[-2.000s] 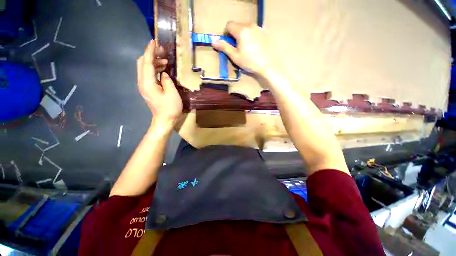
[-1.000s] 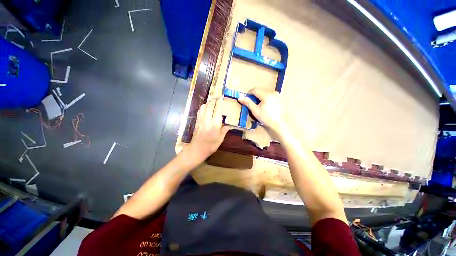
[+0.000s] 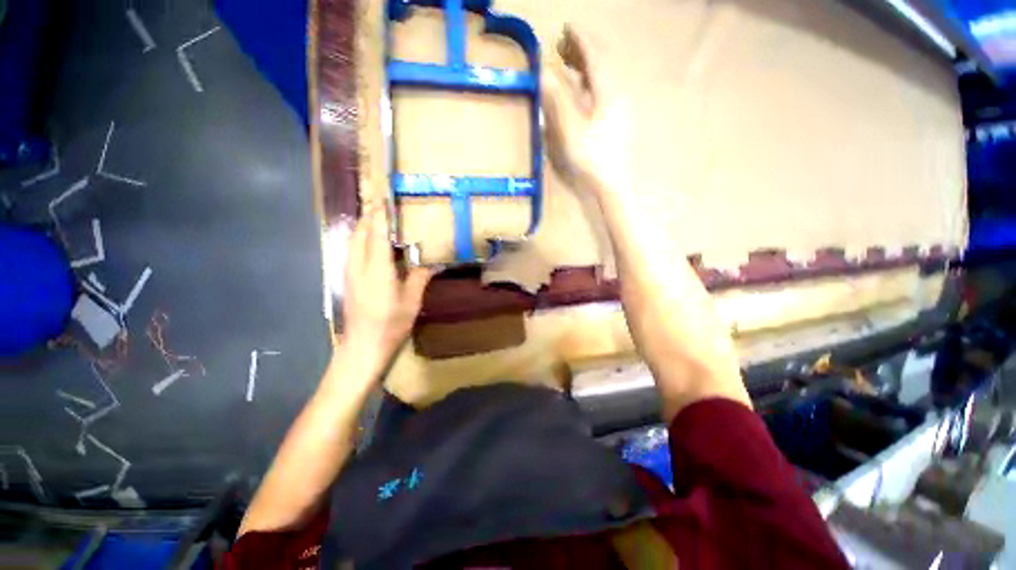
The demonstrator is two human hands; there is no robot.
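The blue cutting die (image 3: 466, 185) lies flat on the beige sheet material (image 3: 769, 134) near its left end. Its near edge sits close to the notched front edge of the sheet. My left hand (image 3: 382, 278) is at the die's near left corner, over the sheet's left edge, fingers pointing forward; whether it grips the die cannot be told. My right hand (image 3: 579, 117) is beside the die's right side, on or just above the sheet, fingers apart and holding nothing.
The dark red-brown cutting board (image 3: 474, 294) shows along the sheet's front and left edges. The wooden front rail (image 3: 769, 306) runs along the near side. White L-shaped scraps (image 3: 136, 292) and a blue tub (image 3: 31, 287) are on the floor at left.
My right hand has let go of the die's near crossbar and moved forward to its right side. My left hand stays at the near left corner. The camera view has shifted.
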